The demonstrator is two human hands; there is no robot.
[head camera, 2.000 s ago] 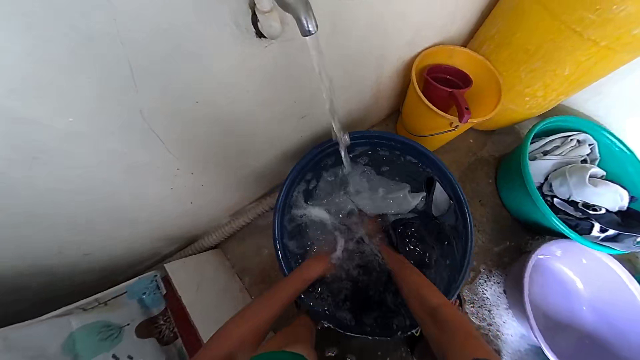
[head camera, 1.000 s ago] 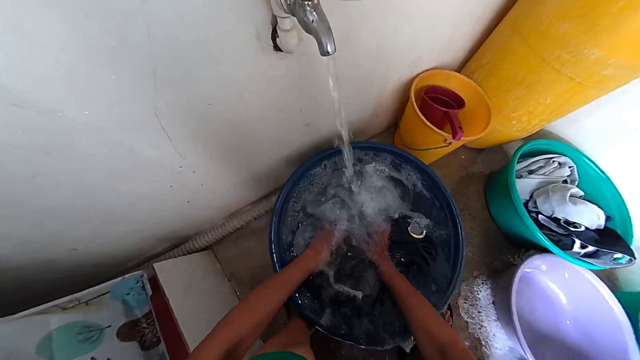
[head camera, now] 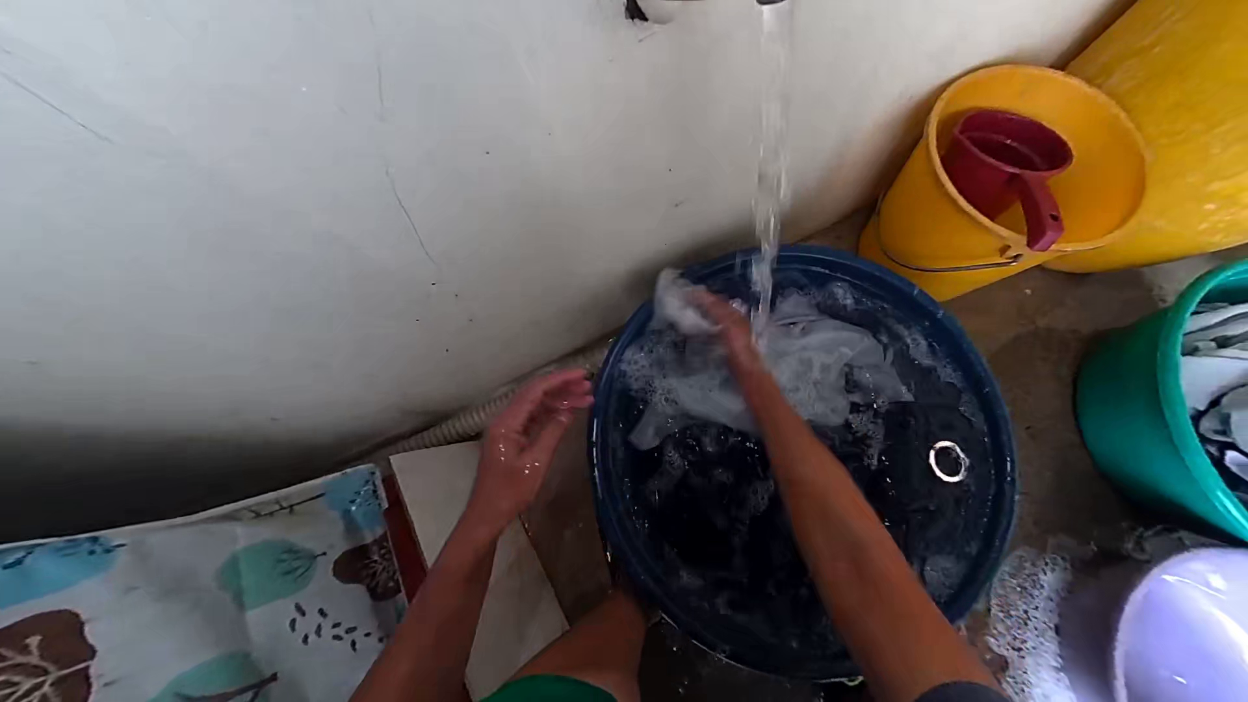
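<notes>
Water pours from a metal tap (head camera: 770,3) into a dark blue round tub (head camera: 996,429) filled with water and soaking cloth. My right hand (head camera: 721,317) is at the tub's back left rim, blurred, holding part of a wet whitish cloth (head camera: 809,370) that spreads over the water. Outside the tub, just left of its rim, my left hand (head camera: 531,429) is raised, wet and empty, with fingers slightly curled and apart. Dark fabric (head camera: 721,507) lies under the water, and a pale ring (head camera: 948,461) shows at the right.
Behind the tub is a yellow bucket (head camera: 902,219) holding a dark red dipper (head camera: 1009,161). A green tub (head camera: 1121,400) of clothes and a lilac basin (head camera: 1185,634) stand right. A ribbed hose (head camera: 463,424) runs along the wall; a patterned cover (head camera: 244,575) lies left.
Both hands were in the water in the tub's middle. My left hand has come out to the left of the rim; my right has moved to the back rim with the whitish cloth.
</notes>
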